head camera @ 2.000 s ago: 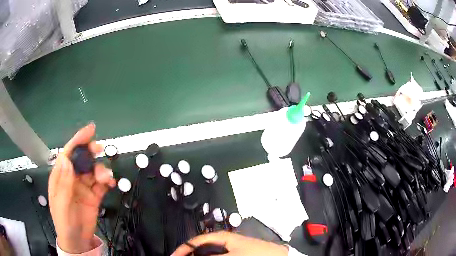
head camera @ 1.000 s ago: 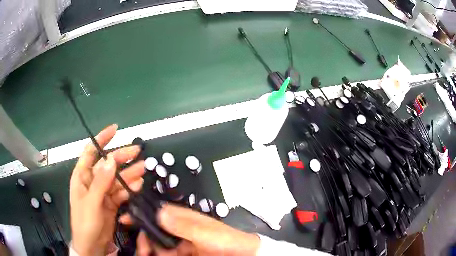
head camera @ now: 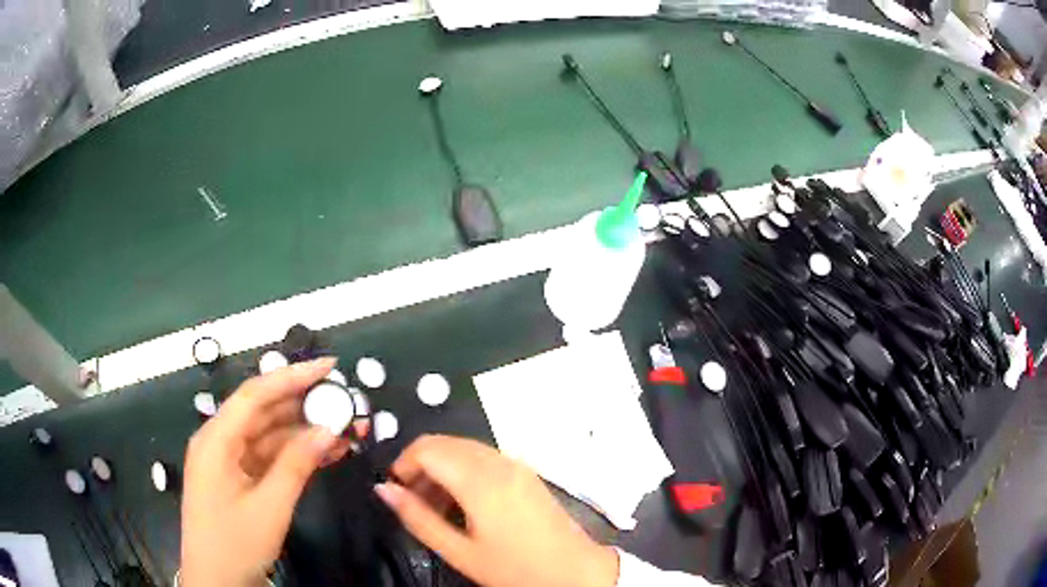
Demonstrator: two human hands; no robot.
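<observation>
My left hand point(head camera: 247, 470) pinches the round head of a black stemmed unit by its rim, with its white disc point(head camera: 330, 407) facing me. My right hand point(head camera: 494, 516) is just to the right and lower, fingers curled over the dark stems; whether it grips one cannot be told. More heads with white discs point(head camera: 433, 390) lie around and behind the hands, their stems running toward me. A single unit point(head camera: 477, 213) lies on the green belt, its white-disc head pointing away.
A white bottle with a green nozzle point(head camera: 595, 275) stands by the belt's white rail point(head camera: 379, 300). White paper point(head camera: 574, 430) and a red-and-black tool point(head camera: 692, 441) lie right of my hands. A dense pile of black units point(head camera: 844, 401) fills the right. Other units point(head camera: 660, 172) lie on the belt.
The unit held in both hands one second ago is gone from them; a unit now lies on the belt ahead. My left hand now holds a white-disc head. The view has shifted slightly.
</observation>
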